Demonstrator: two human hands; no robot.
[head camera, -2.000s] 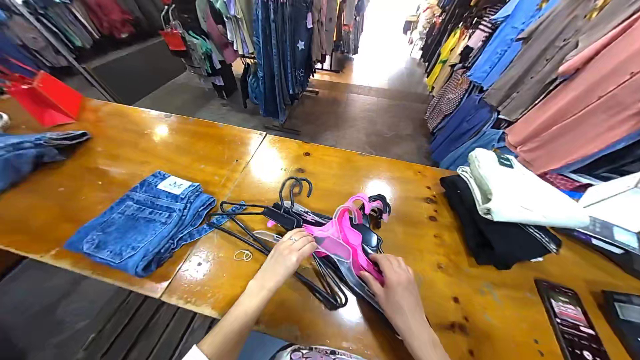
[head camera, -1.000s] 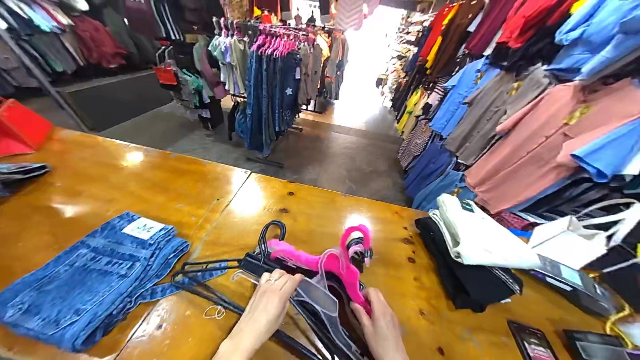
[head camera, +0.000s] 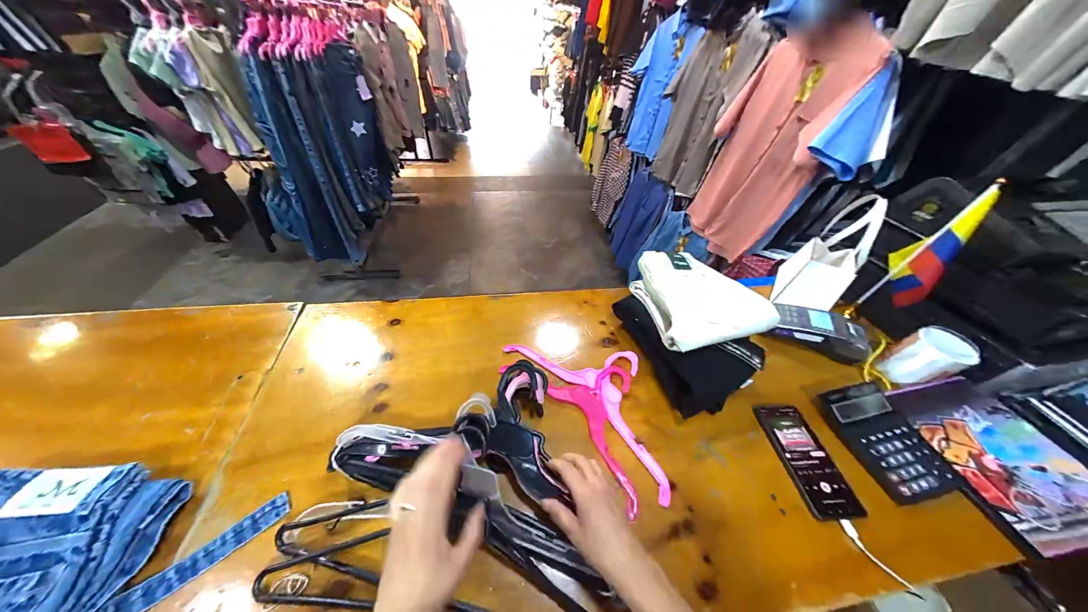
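A bundle of black, grey and clear plastic hangers (head camera: 518, 450) lies on the varnished wooden counter (head camera: 442, 331). My left hand (head camera: 433, 518) is over the left part of the bundle, blurred, and its grip cannot be made out. My right hand (head camera: 591, 510) touches the bundle's right side, fingers curved over a black hanger. Just beyond it, pink plastic hangers (head camera: 602, 399) lie flat and apart from both hands. Separate black hangers (head camera: 327, 552) rest at the lower left, beside a denim strip (head camera: 212, 548) and folded blue jeans (head camera: 76, 535).
Folded white trousers (head camera: 705, 302) sit on black ones (head camera: 688, 374) at the right. Nearby are a card terminal (head camera: 820, 331), a white cup (head camera: 928, 355), a calculator (head camera: 888, 442), a small flag (head camera: 943, 246) and a phone (head camera: 809, 459) on a cable. Garment racks stand beyond the counter.
The pink hangers, among the dark ones between my hands before, now lie separately to the right of the bundle. My right hand has let them go. The view has shifted right.
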